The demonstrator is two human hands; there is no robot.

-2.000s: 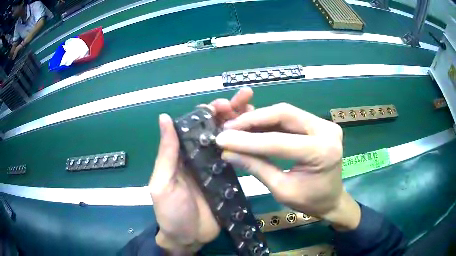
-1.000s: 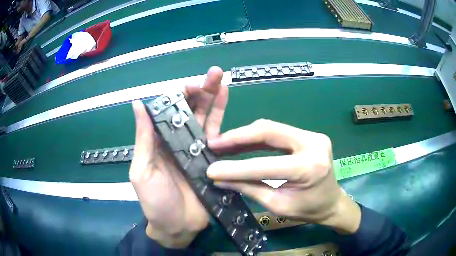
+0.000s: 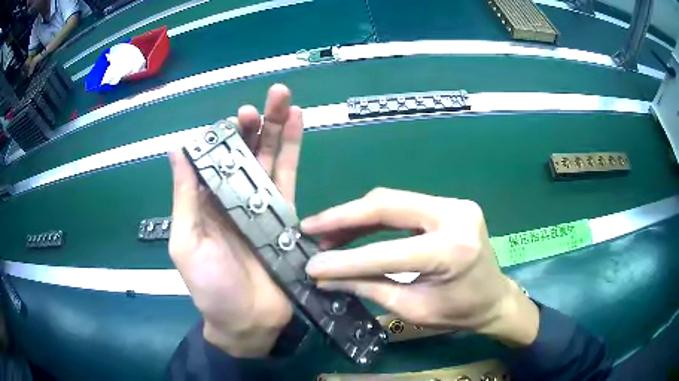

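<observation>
The dark holding fixture (image 3: 269,223) lies tilted across my left hand (image 3: 227,271), its upper end to the left and its lower end toward the bench edge. Round stations with shiny centres show along it. My left hand holds it from below, fingers up behind it. My right hand (image 3: 428,260) has its thumb and fingertips at a station about midway down the bar. Whether a small part is pinched there is hidden by the fingers. A tan fixture strip (image 3: 396,327) lies partly behind my right wrist, and another tan strip (image 3: 424,373) is cut off by the bottom edge.
On the belt lie a tan fixture strip (image 3: 590,164) at right and grey fixtures (image 3: 45,239) at left, one partly behind my left hand. A dark fixture (image 3: 409,103) rests by the middle rail. Also visible: green label (image 3: 546,242), stacked tan fixtures (image 3: 525,19), red bin (image 3: 155,53), and a person far left.
The held fixture and my left hand have shifted left and up. My right fingertips have moved from the top station to stations further down the bar. The tan strip on the belt appears further right.
</observation>
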